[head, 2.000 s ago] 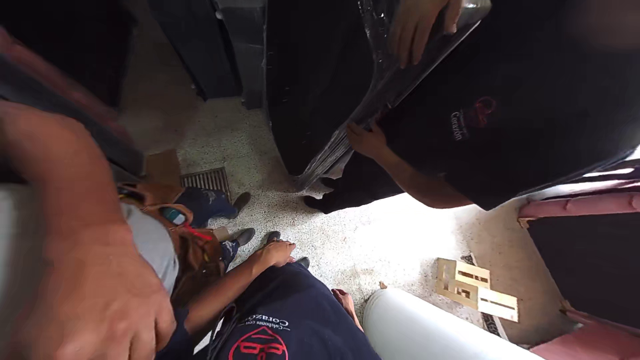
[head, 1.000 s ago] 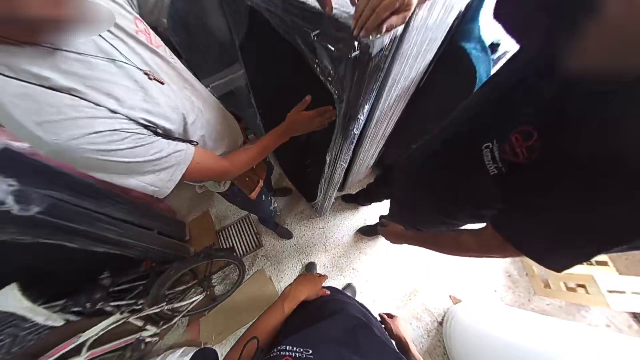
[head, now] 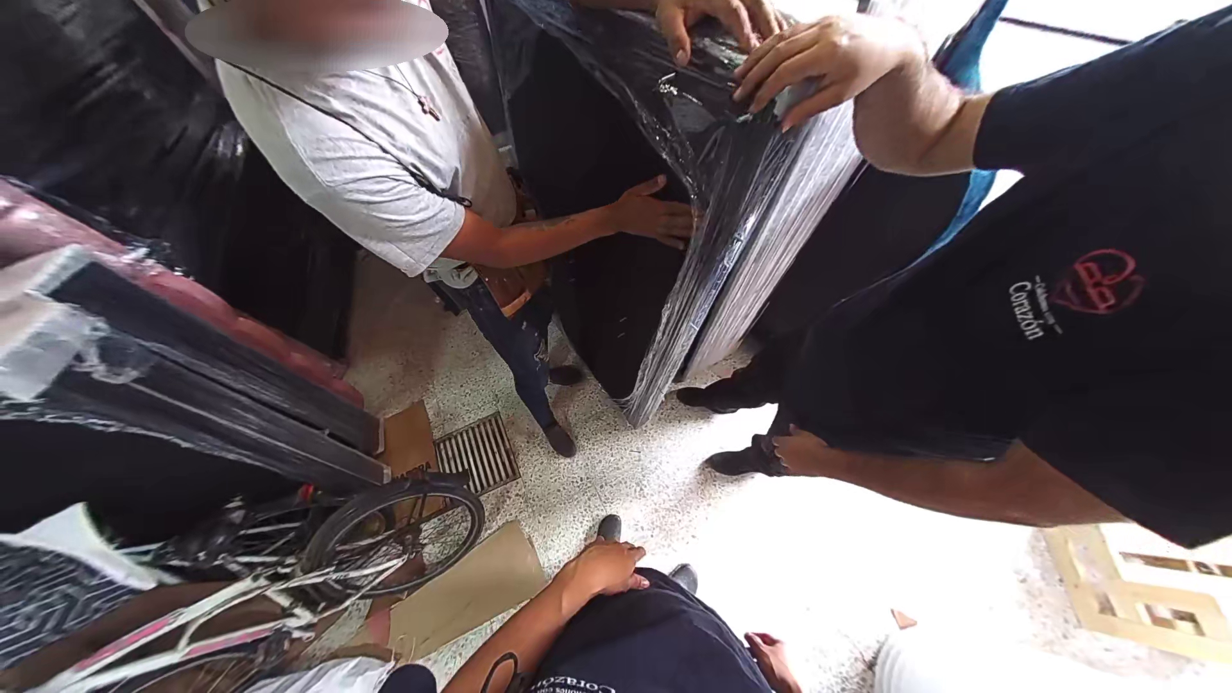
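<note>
My left hand (head: 606, 568) rests against the front of my dark shirt (head: 645, 635), with nothing visible in it. Low at my other side hangs my right hand (head: 770, 659), partly hidden by the shirt; its fingers are unclear. Beyond my hands, a tall black panel (head: 602, 241) wrapped in clear plastic film (head: 717, 221) stands on its lower corner or edge. A co-worker in a light grey shirt holds a hand (head: 654, 214) flat against it. Hands of others (head: 712, 24) and of a co-worker in a dark shirt (head: 828, 63) are at its upper corner.
A bicycle (head: 395, 534) leans at the lower left beside flat cardboard (head: 472, 587) and a floor grate (head: 478, 454). Wrapped furniture pieces (head: 221, 375) stand at the left. At the lower right are a pale wooden frame (head: 1136, 597) and a white rounded object (head: 943, 664).
The grey-shirted co-worker's hand has moved onto the black panel's edge. A hand of the dark-shirted co-worker has come into view at the panel's upper corner. The view has shifted.
</note>
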